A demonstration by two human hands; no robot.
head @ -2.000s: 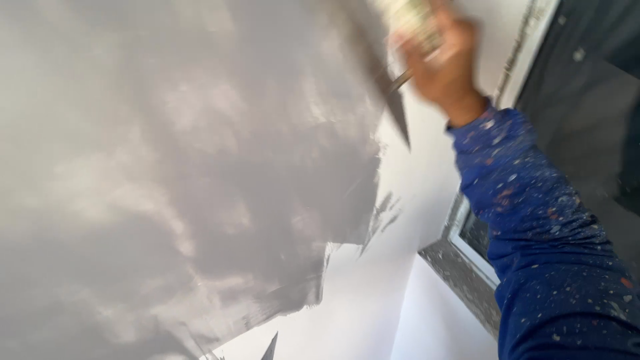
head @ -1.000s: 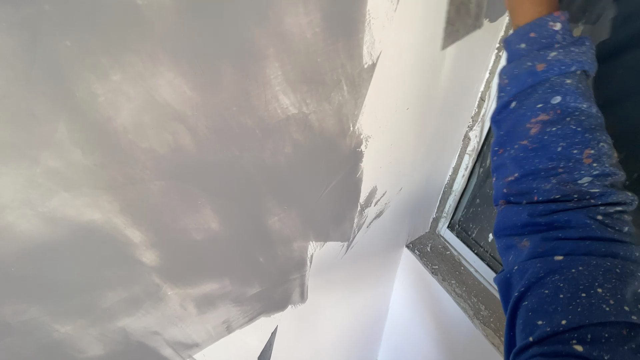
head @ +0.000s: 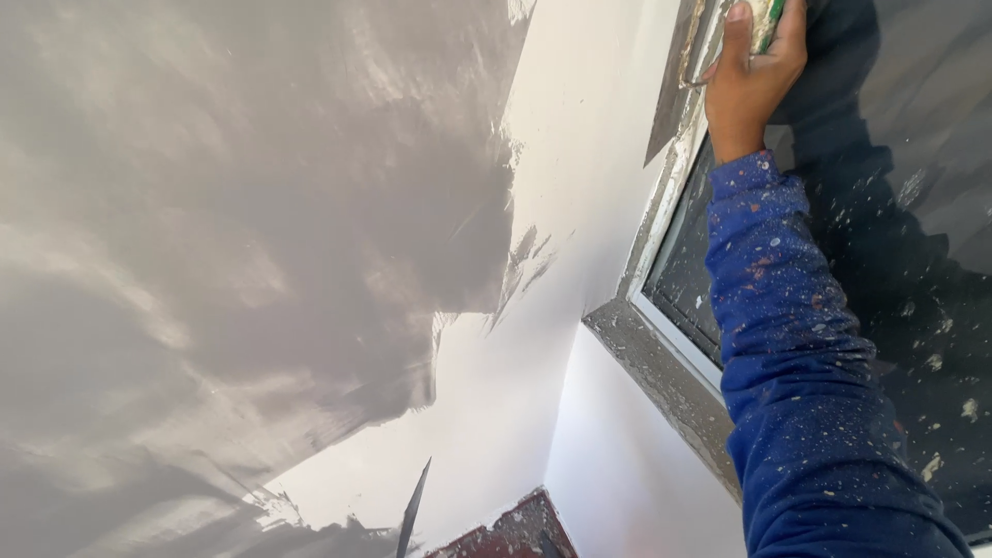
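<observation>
My right hand [head: 752,85], in a blue paint-speckled sleeve, is at the upper right, its fingers closed round the putty-caked handle of a plastering trowel [head: 670,116]. The blade, seen nearly edge-on, lies along the white plaster strip beside the window frame. Damp grey plaster [head: 310,178] covers most of the surface at the left, with a ragged border against smooth white plaster [head: 581,132]. A thin, dark, pointed blade edge [head: 415,504] pokes up at the bottom; what holds it is out of sight. My left hand is not in view.
A window with a pale frame [head: 674,333] and dark, splattered glass [head: 914,310] fills the right side. Bare grey cement [head: 666,387] borders the frame. A white reveal [head: 620,465] meets the wall at a corner, above a dark red, spattered surface [head: 511,535].
My right hand with the trowel has moved from over the plaster's edge to beside the window frame. One second ago the hand was mostly beyond the top edge of the view.
</observation>
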